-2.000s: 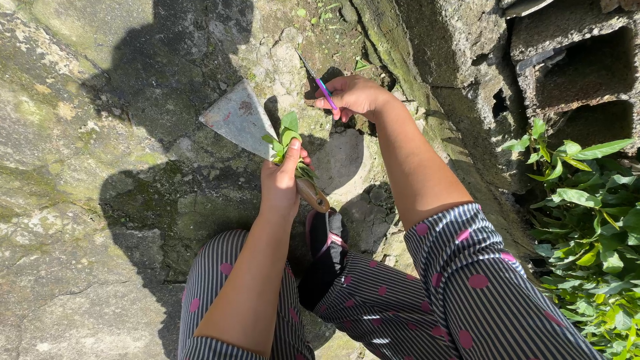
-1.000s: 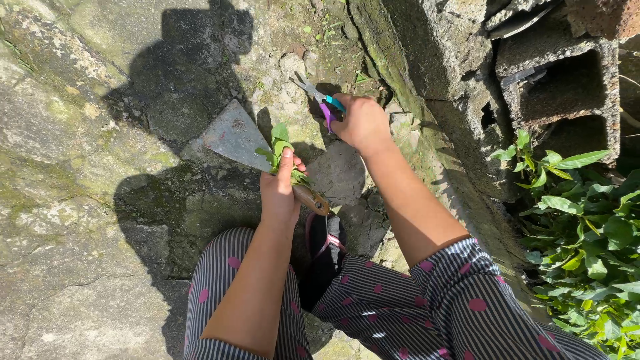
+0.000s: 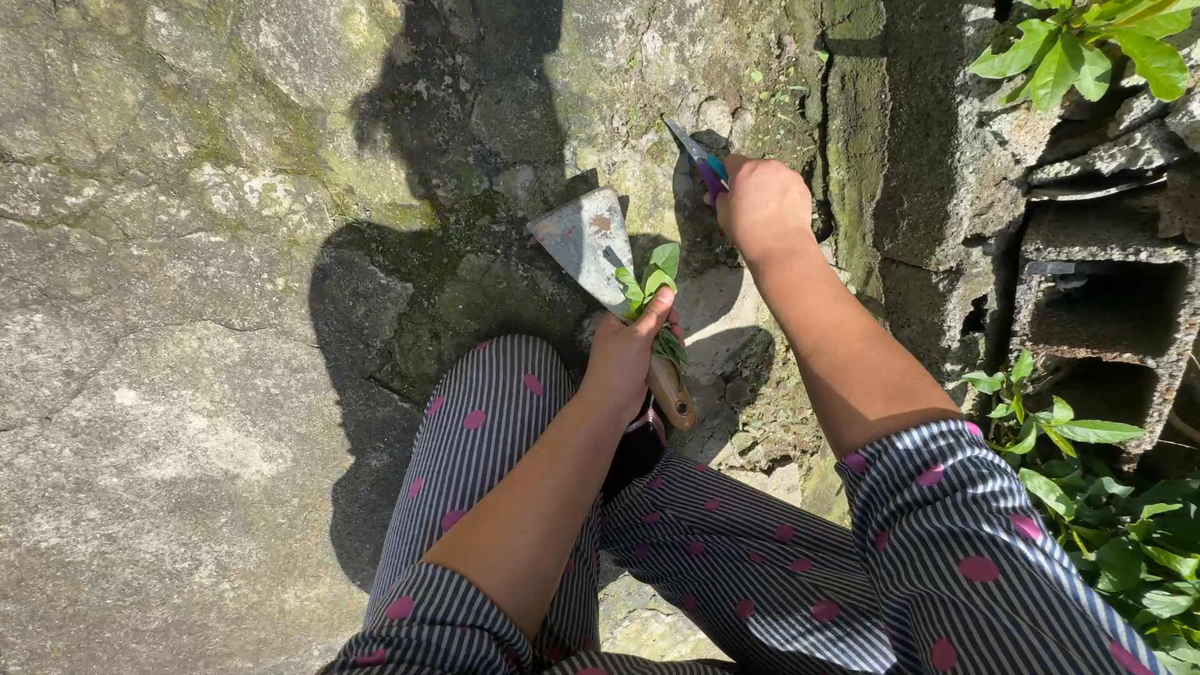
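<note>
My left hand (image 3: 633, 352) is closed around a wide-bladed scraper (image 3: 589, 246) and a small bunch of green leaves (image 3: 653, 278). The scraper's metal blade points up and left, and its wooden handle emerges below my fingers. Up and to the right, my right hand (image 3: 764, 202) grips a pair of scissors (image 3: 698, 155) with purple and teal handles. The blades point up and left over the stone ground and look closed together. My right fingers are mostly hidden behind the back of the hand.
Cracked, mossy stone paving (image 3: 169, 412) spreads to the left. Along the right runs a rough concrete edge (image 3: 853, 141), with a hollow concrete block (image 3: 1106, 319) beyond it. Leafy plants (image 3: 1125, 553) grow at the lower right, others (image 3: 1069, 61) at the upper right.
The scissors' blades, apart one second ago, now look closed. My left hand still holds the scraper and the leaves. The view has shifted somewhat.
</note>
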